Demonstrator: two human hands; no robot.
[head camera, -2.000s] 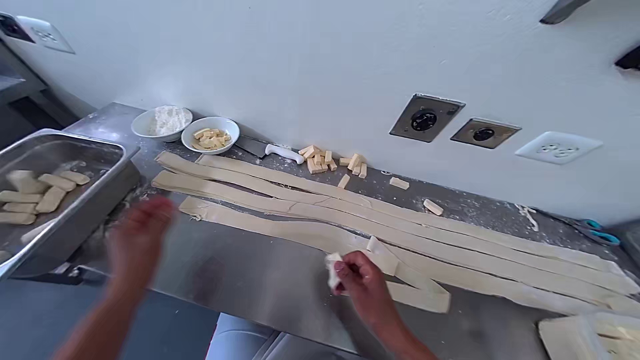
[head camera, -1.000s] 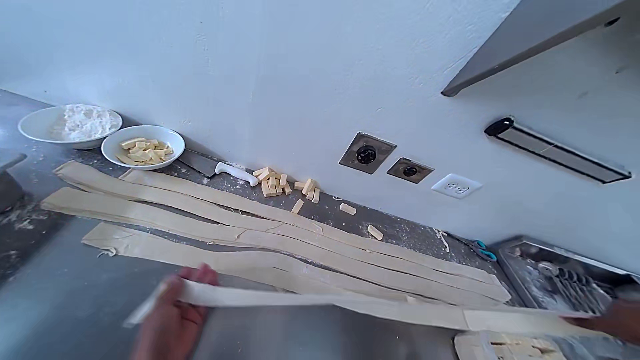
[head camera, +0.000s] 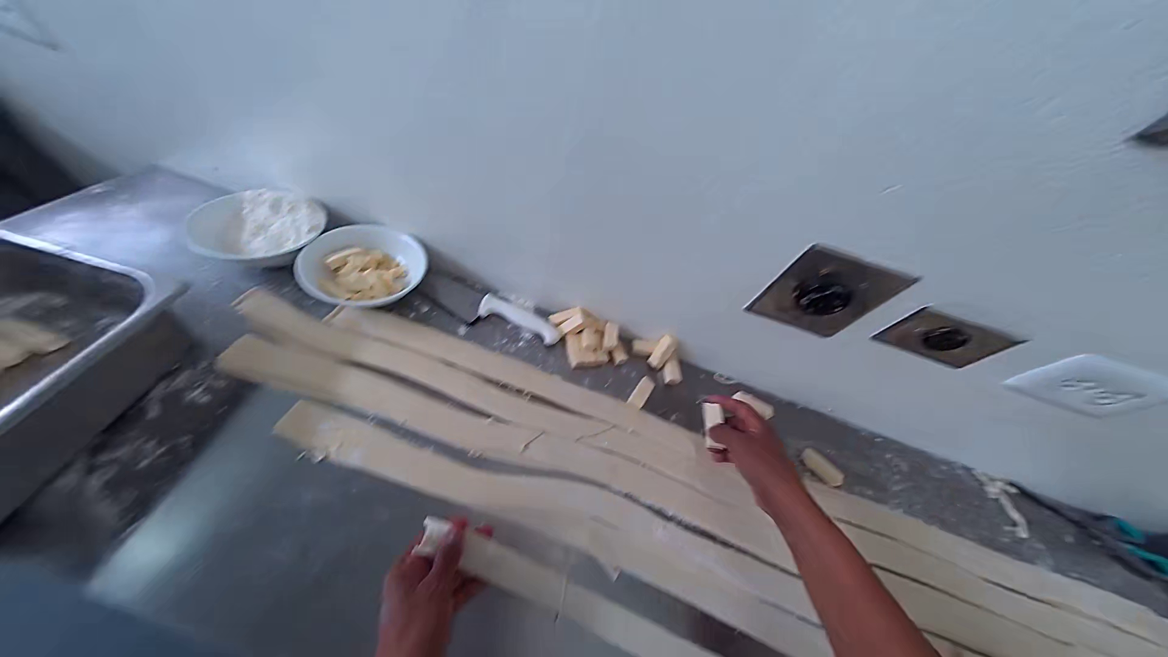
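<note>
Several long flat dough strips (head camera: 511, 429) lie side by side across the metal counter. Near the front edge, my left hand (head camera: 433, 575) grips the end of a separate dough strip (head camera: 547, 589), with a pale folded end showing above the fingers. My right hand (head camera: 744, 438) is over the rear strips and pinches a small pale stick (head camera: 713, 425), apparently cheese. Beyond it lie a pile of similar sticks (head camera: 589, 338) and a few loose ones, one (head camera: 822, 466) to the right of my wrist. A white-handled knife (head camera: 518, 318) rests left of the pile.
A bowl of white flour (head camera: 274, 224) and a bowl of pale yellow pieces (head camera: 363, 269) stand against the wall. At the left is a deep metal tray (head camera: 151, 297) holding dough pieces. Teal-handled scissors (head camera: 1141, 543) lie at the far right, below the wall sockets (head camera: 826, 292).
One second ago a strip was stretched between both hands; now my left hand has its end and my right hand holds a stick near the wall. The view has swung left since then.
</note>
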